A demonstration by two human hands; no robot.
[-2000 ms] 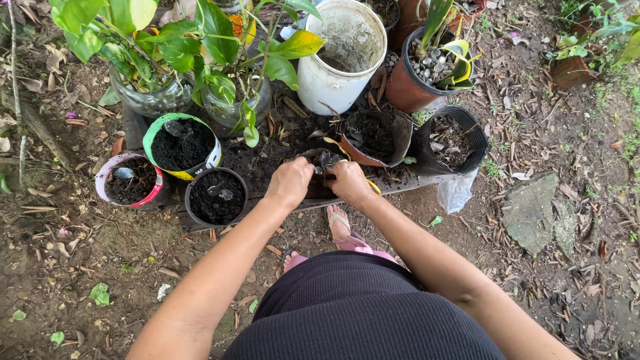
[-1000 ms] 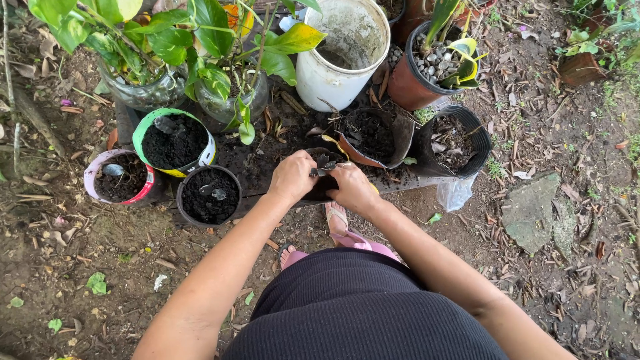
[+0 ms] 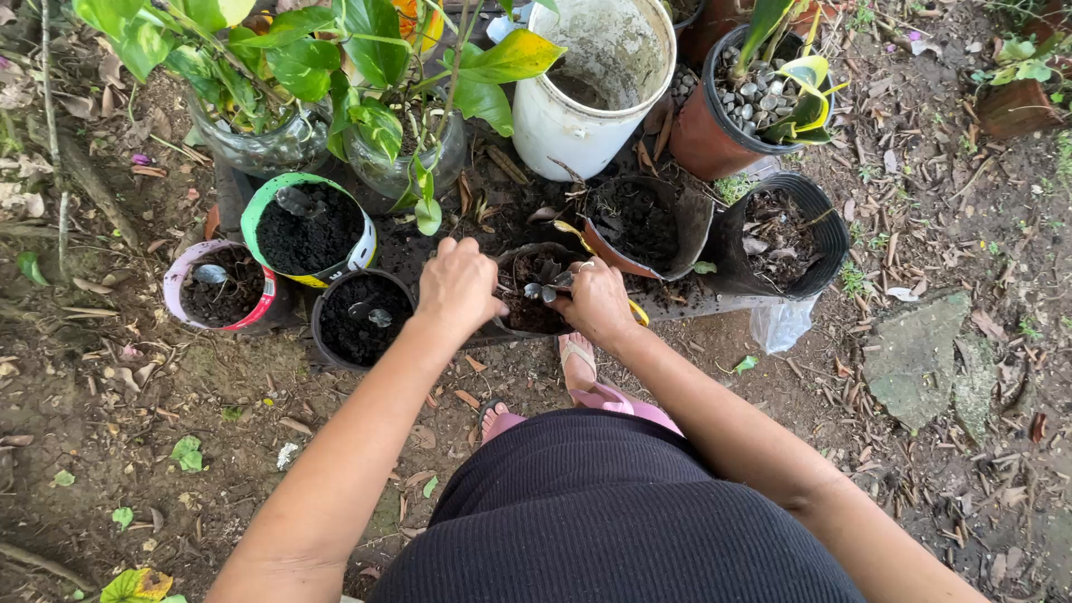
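Observation:
A dark pot of soil [image 3: 532, 314] stands between my two hands. My left hand [image 3: 459, 285] rests at its left rim, fingers bent and pointing down; whether they pinch the rim is hidden. My right hand [image 3: 596, 300] is at the right side of the pot, its fingers on a small dark grey-leaved plant [image 3: 548, 283] over the soil. Left of my left hand stand a black pot with a small seedling [image 3: 362, 320], a green-rimmed pot of dark soil [image 3: 306, 233] and a pink-rimmed pot [image 3: 219, 289]. A torn brown pot of soil [image 3: 641, 226] is just beyond my right hand.
Behind are leafy pothos plants in clear containers [image 3: 264, 142], a white bucket [image 3: 557, 126] and a brown pot with pebbles [image 3: 712, 138]. A black pot with dry leaves [image 3: 783, 234] stands at right. A flat stone [image 3: 917, 356] lies on the littered ground.
My hands, close together over the pot before, are now farther apart. My left hand has moved left to the rim, and the small plant and the soil in the pot now show.

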